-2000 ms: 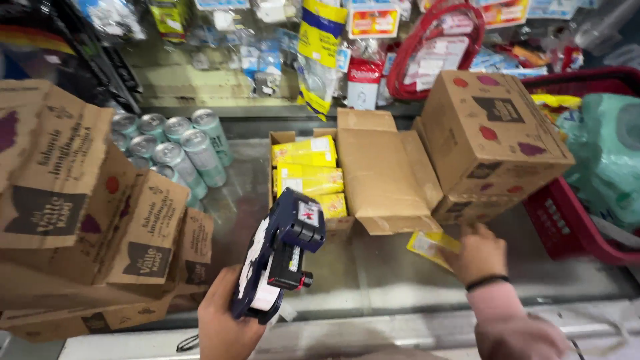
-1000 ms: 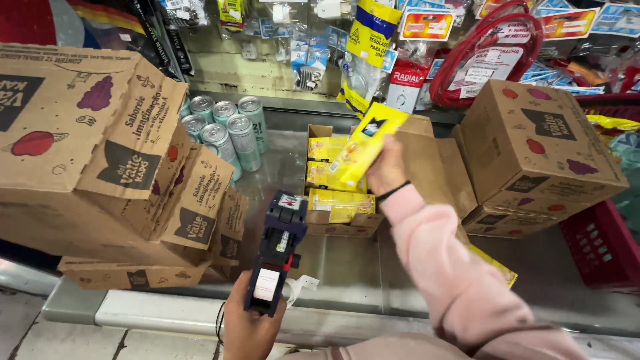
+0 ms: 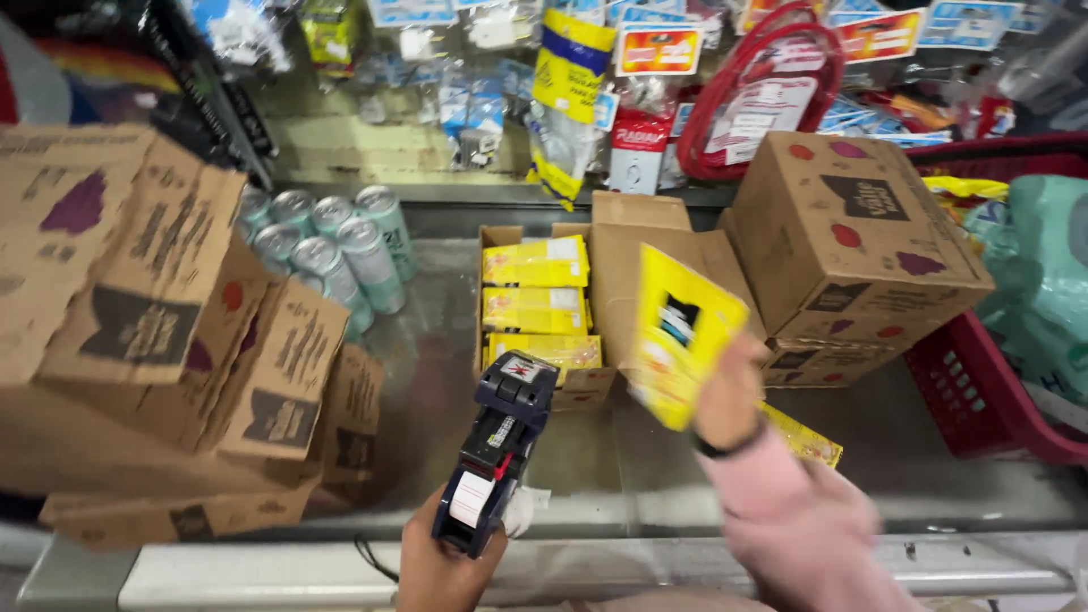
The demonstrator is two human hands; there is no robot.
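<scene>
My left hand grips a dark blue handheld price labeler with a roll of white labels, its head reaching the near edge of an open carton. In my right hand, somewhat blurred, is a yellow packet, held up over the carton's unfolded flap. The open cardboard carton holds several yellow packets in rows. Another yellow packet lies on the metal counter, partly hidden behind my right wrist and sleeve.
Torn cardboard juice cartons are stacked at the left, beside several light green cans. Closed cartons stand at the right, next to a dark red plastic basket with bags. Packaged goods and a red coiled hose hang behind the metal counter.
My right hand was low by a packet on the counter, then over the open carton with a yellow packet; now it holds a yellow packet further right. The labeler stays in my left hand.
</scene>
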